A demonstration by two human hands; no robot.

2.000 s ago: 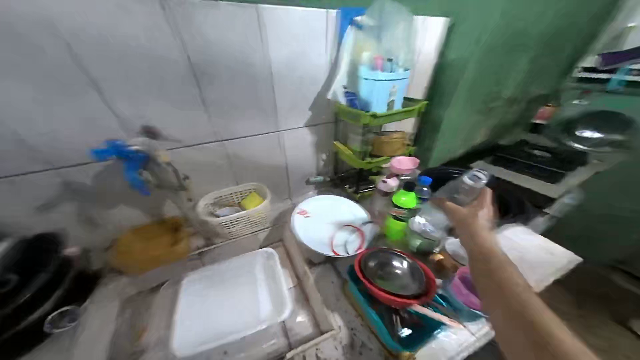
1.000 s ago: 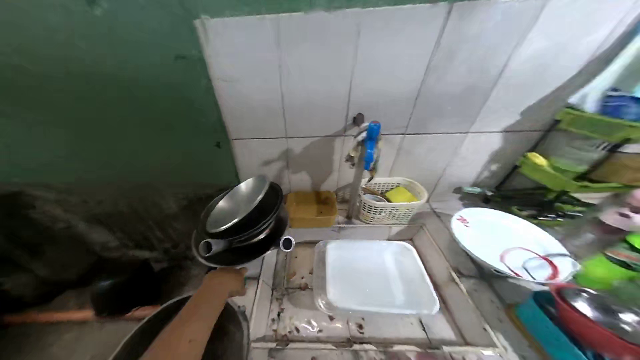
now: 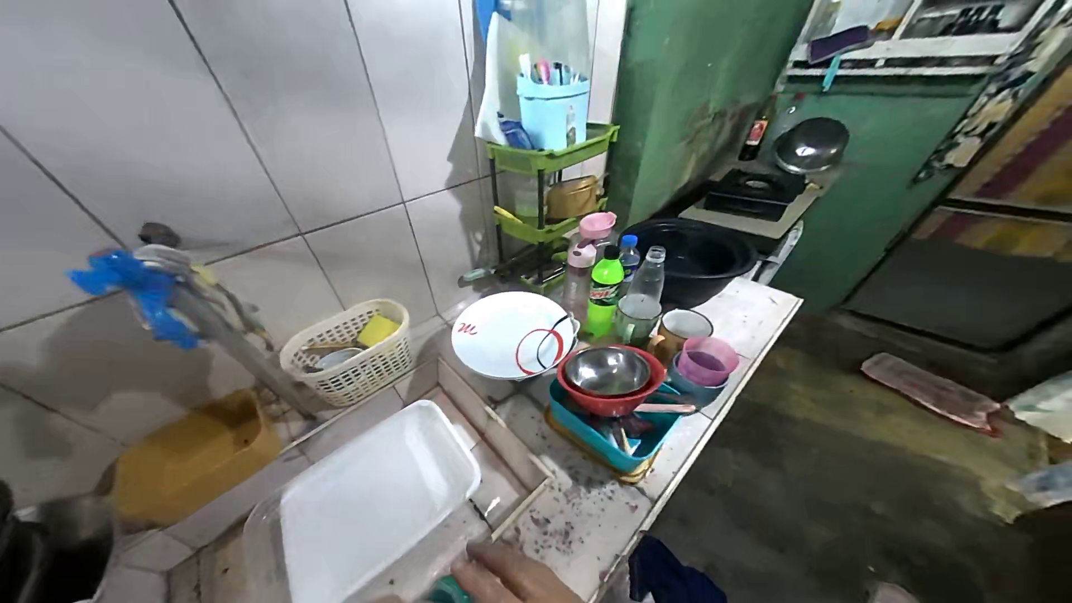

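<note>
My right hand [image 3: 515,576] is at the bottom edge, its fingertips on a small green object [image 3: 448,590] that is blurred and mostly cut off. A sliver of skin beside it may be my left hand; its state is hidden. Just beyond, a white plastic tray [image 3: 377,502] lies in the tiled sink. To its right are a white plate [image 3: 511,335] with a red marking and a teal basin [image 3: 615,452] holding a red bowl [image 3: 615,404] and a metal bowl [image 3: 607,371]. Behind these stand a green soda bottle [image 3: 605,293], a clear bottle [image 3: 649,276] and mugs.
A cream basket [image 3: 347,360] with a yellow sponge sits behind the sink, near a faucet wrapped in blue [image 3: 146,293]. A yellow-brown container [image 3: 197,456] and dark pots are at the left. A green rack [image 3: 553,155], a black basin [image 3: 691,255] and a stove [image 3: 754,197] stand farther back.
Two seconds ago a hand gripped a clear bottle by the mugs; a clear bottle now stands there, untouched. One second ago a hand was by the pots at left. The view has swung right since then.
</note>
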